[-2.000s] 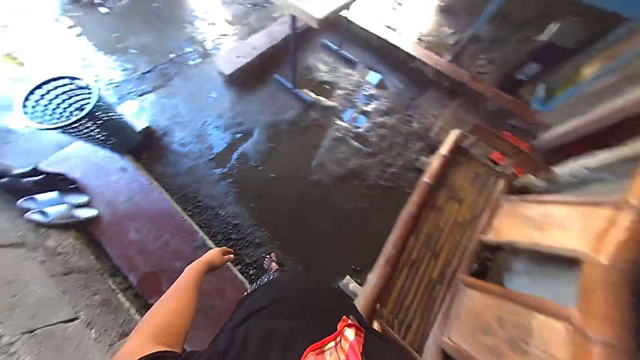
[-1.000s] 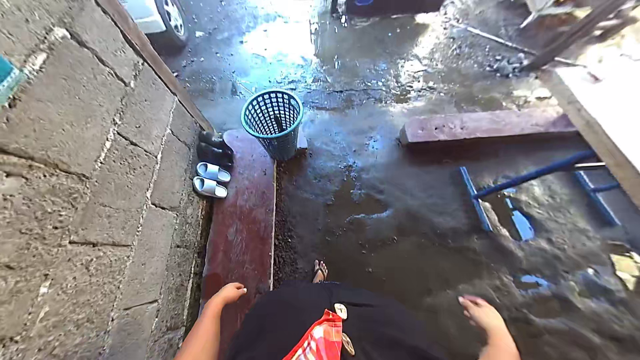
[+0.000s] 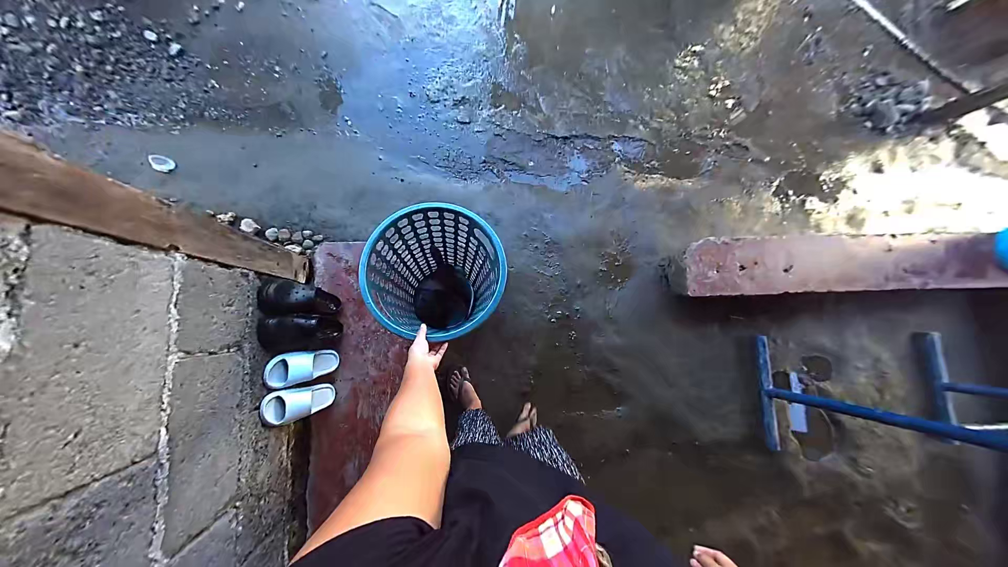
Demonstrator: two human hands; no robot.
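Observation:
A round plastic basket with slotted walls and a blue rim [image 3: 496,244] stands in front of me, with something dark at its bottom. My left hand [image 3: 428,349] grips the near edge of that rim, thumb on the inner side and fingers outside. At the bottom edge of the view, only part of my right hand [image 3: 711,557] shows, low beside my black clothing; whether it holds anything is hidden. A red checked cloth [image 3: 555,535] lies against my front.
The basket is beside a low red concrete ledge [image 3: 346,457]. Pale slide sandals [image 3: 299,403] and black shoes [image 3: 298,332] line a block wall [image 3: 94,354]. A wooden beam [image 3: 142,213] juts from the left. Right are a reddish concrete curb [image 3: 827,265] and blue metal legs [image 3: 866,416]. The ground is wet.
My left hand has reached forward and taken hold of the basket's rim; one second ago it was apart from it. My right hand has dropped mostly out of view. The view has turned and moved nearer the basket.

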